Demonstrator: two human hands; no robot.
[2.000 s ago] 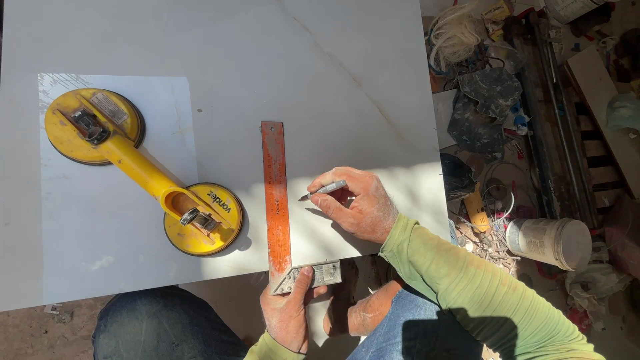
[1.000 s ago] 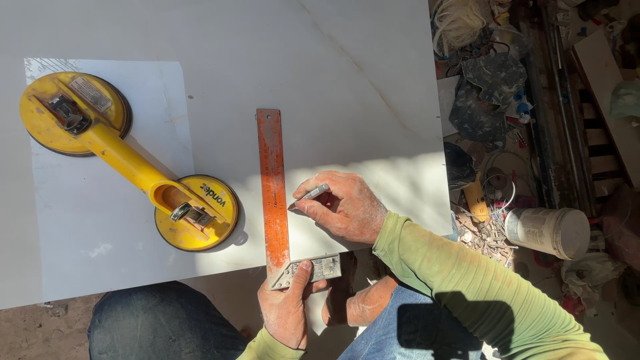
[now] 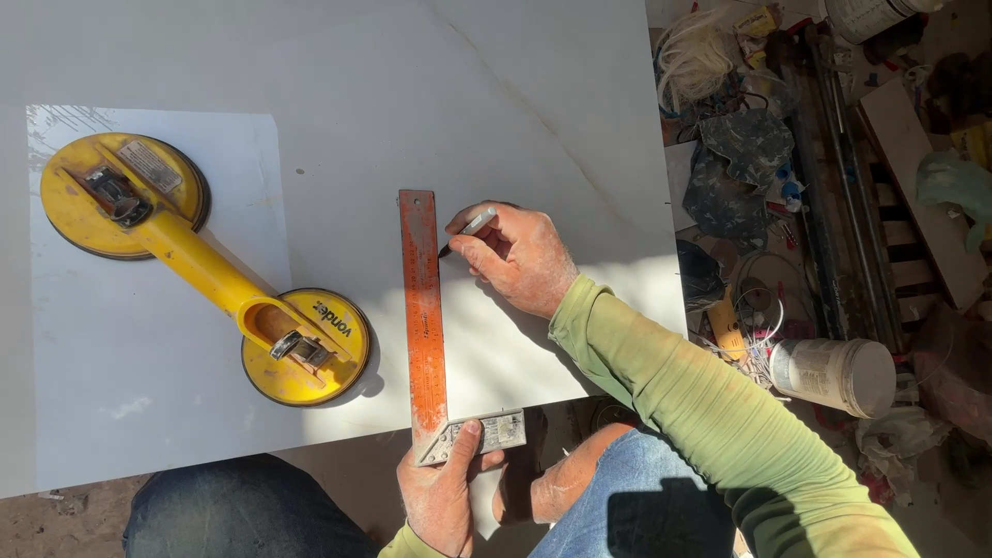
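Note:
A large pale slab with a faint vein [image 3: 356, 170] lies flat before me. Across its near edge rests a try square [image 3: 424, 310] with an orange blade and a grey metal stock. My left hand [image 3: 446, 488] grips the stock, thumb on top, just below the slab's edge. A grey marker pen [image 3: 477, 222] is pinched in my right hand [image 3: 519, 260], its dark tip at the right edge of the blade, around the upper half. Left of the square, a yellow double suction-cup lifter [image 3: 205, 267] stands on the slab, touched by neither hand.
Beyond the slab's right edge are a white bucket [image 3: 833, 376] on its side, an angle grinder's yellow body [image 3: 726, 325], dark crumpled cloth [image 3: 736, 174], pale fibre strands [image 3: 694, 58] and long dark bars [image 3: 841, 170]. My knees are below the near edge.
My right hand with the marker has moved up along the blade's right edge, after coming in to the blade from farther right. The left hand still holds the stock.

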